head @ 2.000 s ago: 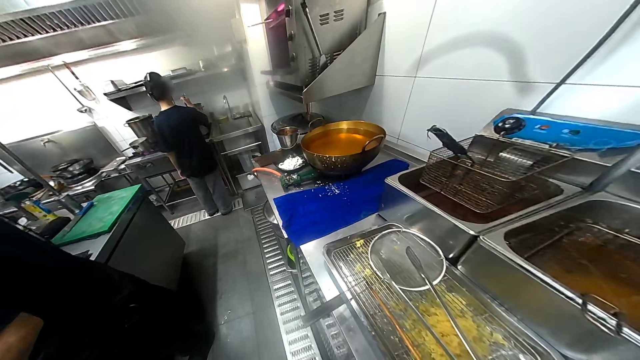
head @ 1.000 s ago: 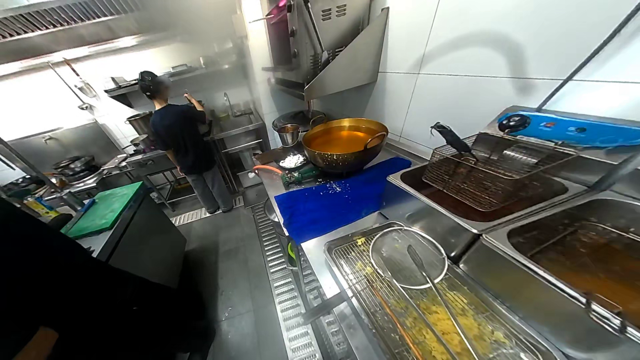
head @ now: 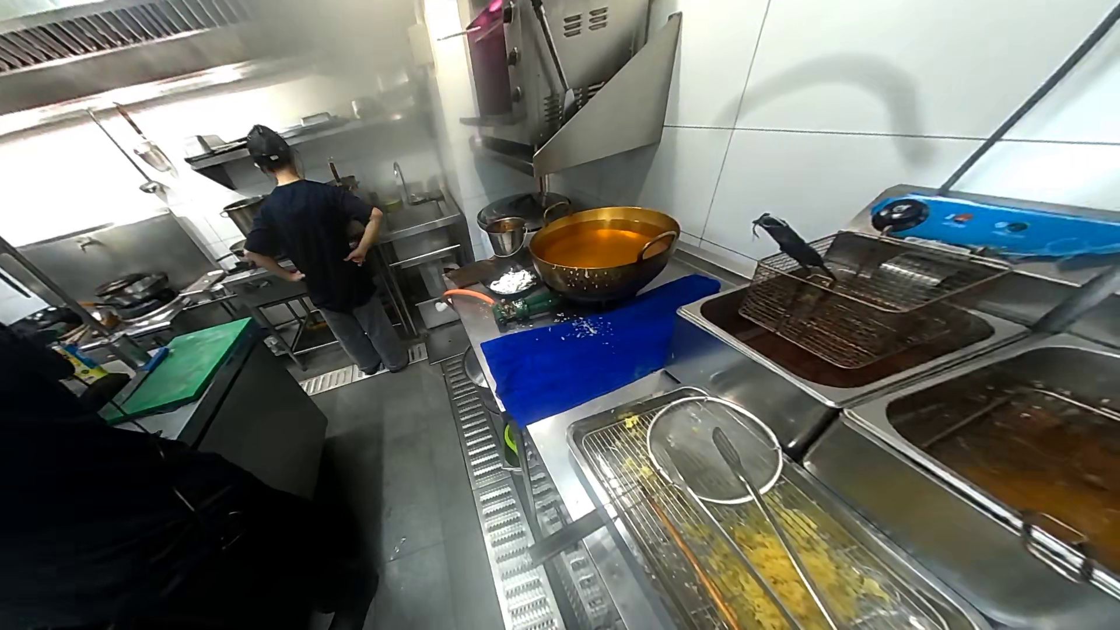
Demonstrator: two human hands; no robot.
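Observation:
Neither of my hands shows in the head view. A steel wok of orange oil stands at the counter's far end, behind a blue cloth with white bits on it. Closer, a round mesh skimmer and metal tongs lie on a wire rack over a tray with yellow fried crumbs. A wire fry basket rests over a fryer vat of dark oil. The nearer vat holds brown oil.
A person in dark clothes stands at the back stove, hands at the hips. Another dark-clothed body fills the lower left, beside a green cutting board. A slotted floor drain runs along the counter. A small bowl of white matter stands by the wok.
The person at the back has lowered a raised hand to the hip. The skin seen at the lower left edge before is no longer in view.

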